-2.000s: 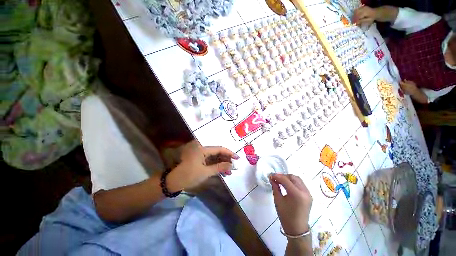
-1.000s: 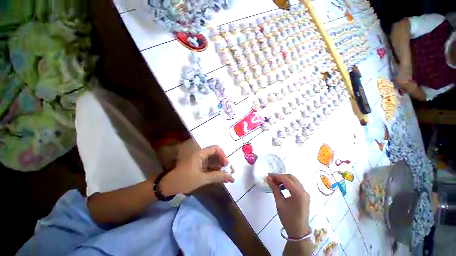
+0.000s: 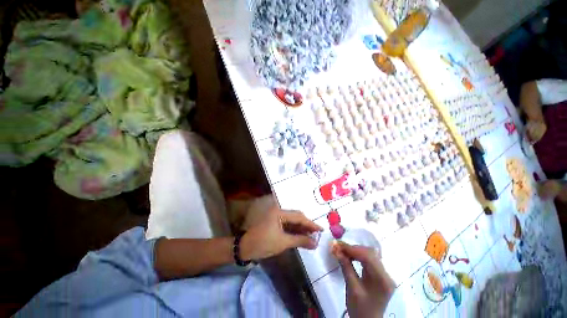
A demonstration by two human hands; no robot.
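My left hand [image 3: 276, 236] is at the near table edge, its thumb and fingertips pinching a tiny grey-white part [image 3: 317, 236]. My right hand [image 3: 367, 279] is just to its right, pinching a tiny cream-orange part [image 3: 337, 248]. The two parts are close but apart. The pale round glue dish [image 3: 367, 238] lies beyond my right fingertips, partly hidden by that hand; its contents are washed out. A loose pile of grey parts [image 3: 288, 138] lies up the table edge. Joined pieces [image 3: 379, 121] stand in long rows beyond my hands.
A large grey heap [image 3: 298, 37] lies at the top. A yellow rod [image 3: 438, 109], a black-handled tool [image 3: 482, 174] and an amber bottle [image 3: 408, 31] lie beyond the rows. Yellow-orange parts [image 3: 518, 184] and a blurred tub [image 3: 513, 295] are at right. Another person's hand [image 3: 534, 130] shows at the right edge.
My right fingertips have moved from inside the dish towards my left hand, the cream-orange part now visible in them. The camera view has shifted, showing more of the grey heap and the amber bottle.
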